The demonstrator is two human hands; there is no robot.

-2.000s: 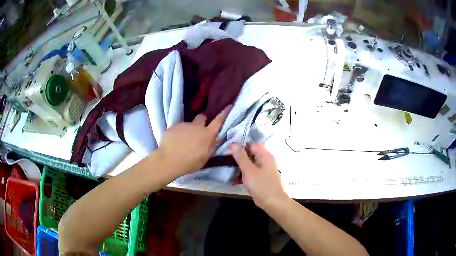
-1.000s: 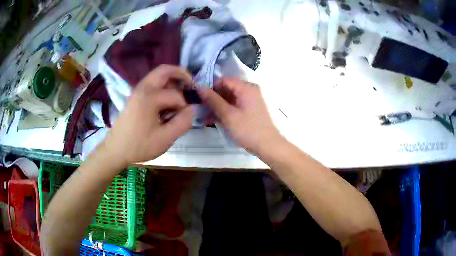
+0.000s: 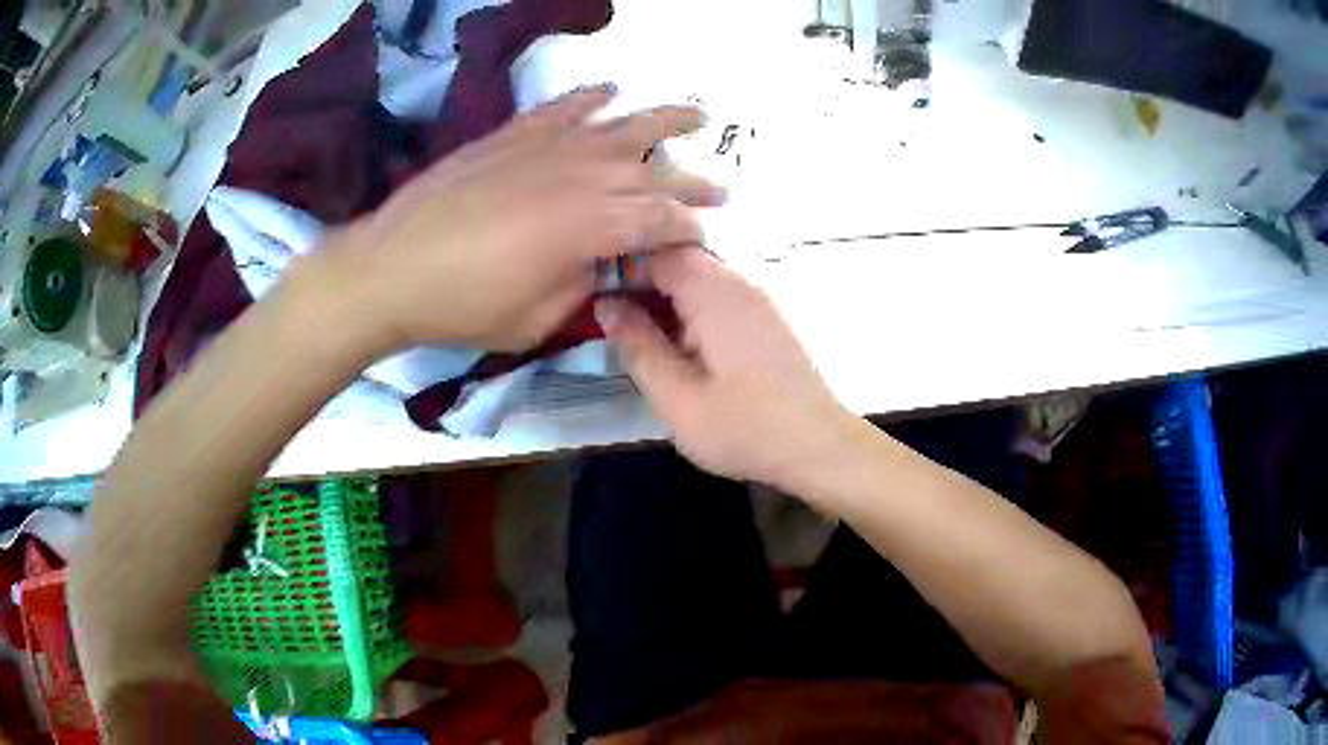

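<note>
The maroon fabric panel (image 3: 313, 124) lies in folds on the left of the table, with pale grey fabric (image 3: 262, 230) attached to it. A maroon edge runs to my fingers. My left hand (image 3: 532, 226) is blurred, palm down over the cloth, its fingers spread and partly over my right fingertips. My right hand (image 3: 743, 357) has thumb and fingers closed on a maroon piece (image 3: 583, 323). A small dark and grey thing (image 3: 623, 272) shows between the hands; it is too blurred to name. My left hand hides much of the cloth.
Sewing machine parts (image 3: 888, 37) and a dark screen (image 3: 1146, 56) are at the top right. Open snips (image 3: 1119, 229) lie by a thin dark cord (image 3: 932, 233). A green-dialled device (image 3: 56, 284) stands far left. Green (image 3: 342, 582) and blue (image 3: 1203, 531) baskets are below the table edge.
The view has shifted, so the machine sits higher. The cloth now lies mostly left of and under my hands. My left hand has gone from bent fingers at the cloth to spread fingers.
</note>
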